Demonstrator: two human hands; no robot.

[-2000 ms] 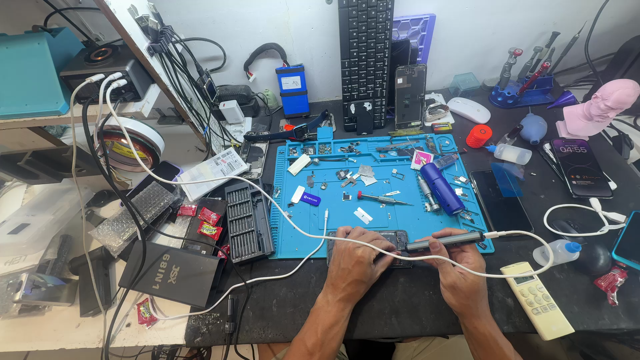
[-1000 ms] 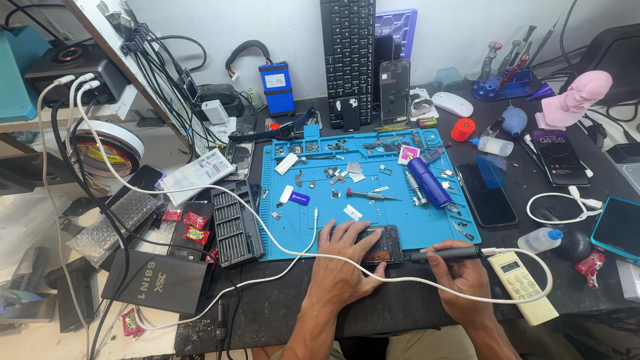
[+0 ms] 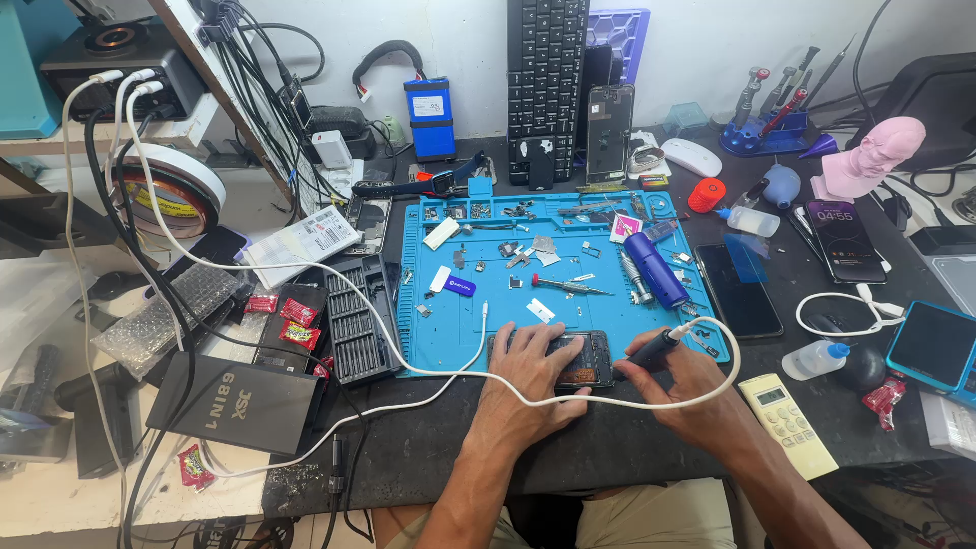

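An opened smartphone (image 3: 591,358) lies across the front edge of the blue silicone repair mat (image 3: 488,305), its inner parts showing. Spread over its left part, my left hand (image 3: 534,370) presses it down with fingers and thumb. My right hand (image 3: 675,374) grips a dark pen-shaped electric tool (image 3: 648,354) by the phone's right end; a white cable (image 3: 705,324) runs from the tool's back end. The tool's tip is too small to make out. Behind the hands on the mat lie a precision screwdriver (image 3: 572,286), small metal parts and a purple cylindrical tool (image 3: 654,271).
Left of the mat stand a bit case (image 3: 358,320) and a dark box (image 3: 236,400). A dark phone (image 3: 738,290), a squeeze bottle (image 3: 816,360) and a cream remote control (image 3: 788,425) lie to the right. The white cable loops across the mat's front and over both hands.
Two seconds ago both hands were close together over the phone, the tool held nearly level. Now my left hand lies flatter on the phone, and the tool tilts down at its right end.
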